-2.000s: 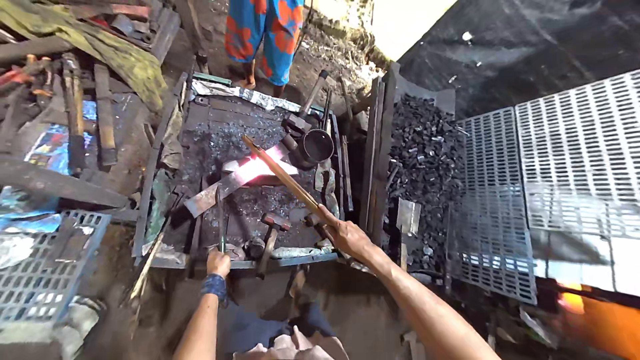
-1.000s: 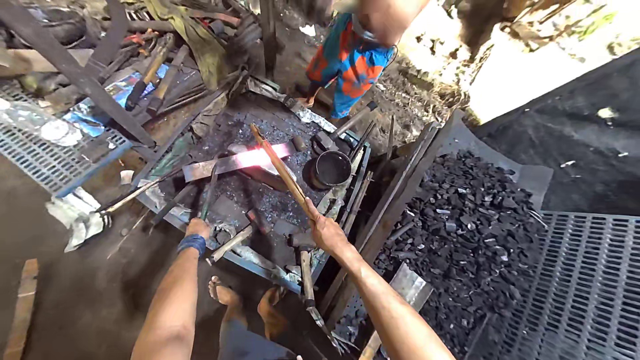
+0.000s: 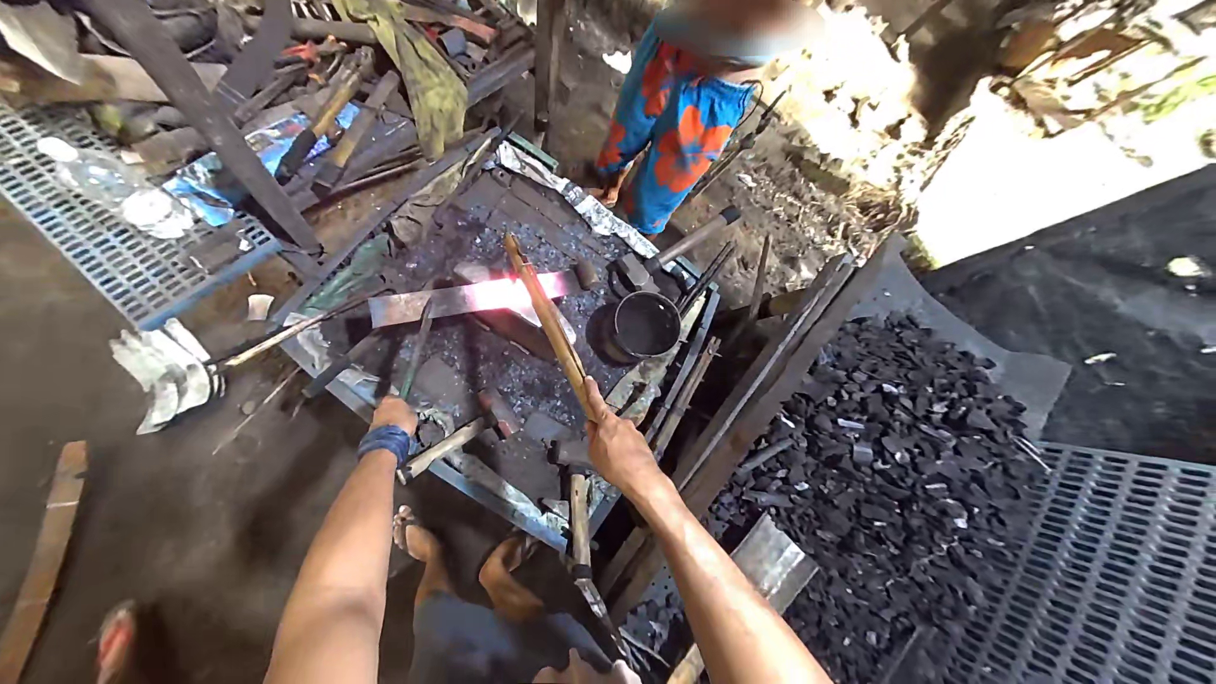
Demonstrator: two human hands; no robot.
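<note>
A flat steel bar (image 3: 418, 306), glowing pink-white toward its right part, lies across a metal block (image 3: 513, 328) on the low work table. My left hand (image 3: 394, 415) is closed on the handles of metal tongs (image 3: 415, 356), whose far end reaches the bar's duller part. In my right hand (image 3: 617, 446) is a long wooden stick (image 3: 551, 328); its tip passes over the glowing part, and whether it touches cannot be told. A hammer (image 3: 446, 446) lies right of my left hand, and another hammer (image 3: 578, 503) lies below my right hand.
A round dark pot (image 3: 646, 325) and a sledgehammer (image 3: 698, 237) are at the table's right side. Charcoal (image 3: 883, 446) fills a bin to the right. A person in patterned shorts (image 3: 679, 123) stands beyond the table. Scrap wood and tools lie at upper left, near a plastic grate (image 3: 85, 218).
The view has swung strongly. Both hands have kept hold of the tongs and the stick. The other person is bent forward in the last two frames.
</note>
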